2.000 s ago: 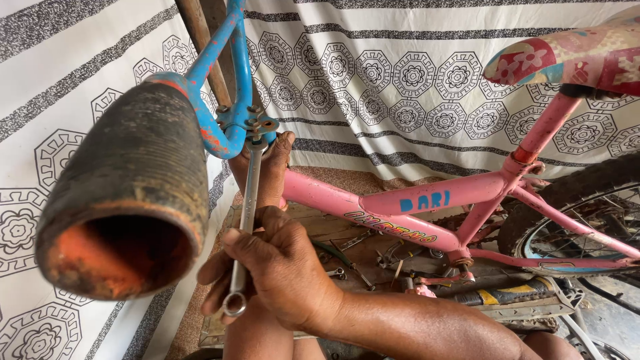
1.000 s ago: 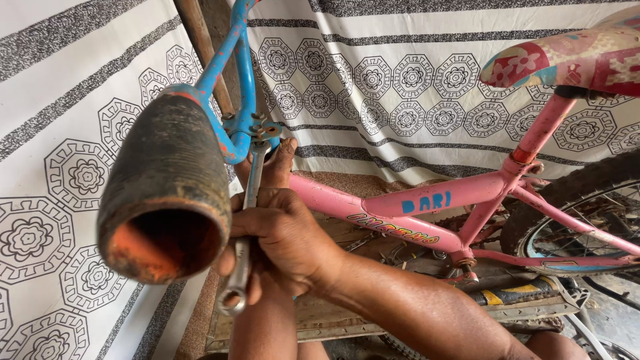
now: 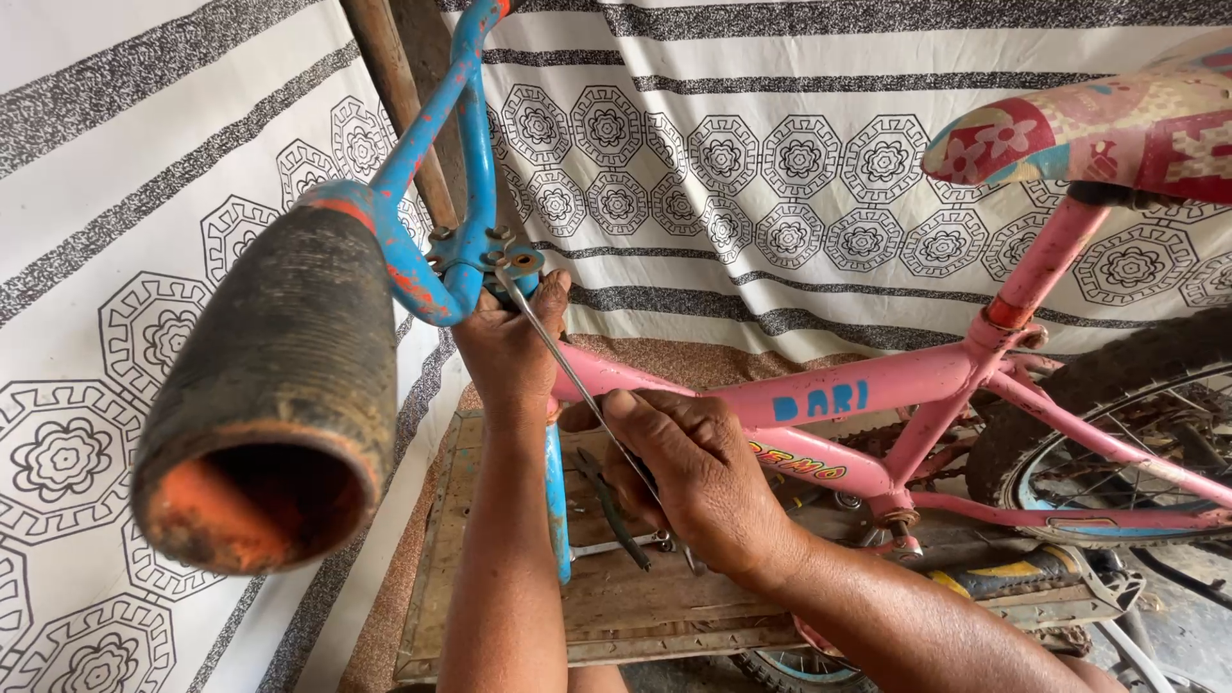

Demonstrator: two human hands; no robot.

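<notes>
My right hand (image 3: 698, 467) grips a steel combination wrench (image 3: 577, 380), whose upper end meets a bolt on the stem clamp (image 3: 486, 258) of the blue handlebar (image 3: 423, 154). Below the clamp, my left hand (image 3: 515, 342) is wrapped around the stem area, thumb up on its right side; what its fingers touch is partly hidden. A worn black rubber grip (image 3: 269, 385) covers the near end of the handlebar, with orange inside its open mouth. The pink bicycle frame (image 3: 818, 399) runs off to the right.
A worn wooden bench (image 3: 481, 539) lies under the bike, with another wrench (image 3: 616, 546) and dark-handled pliers (image 3: 611, 510) on it. At right are the patterned saddle (image 3: 1078, 135) and rear wheel (image 3: 1001, 462). A patterned cloth (image 3: 799, 212) hangs behind, beside a wooden post (image 3: 399, 87).
My right hand has swung the wrench's lower end to the right, away from my left forearm. My left hand stays at the stem.
</notes>
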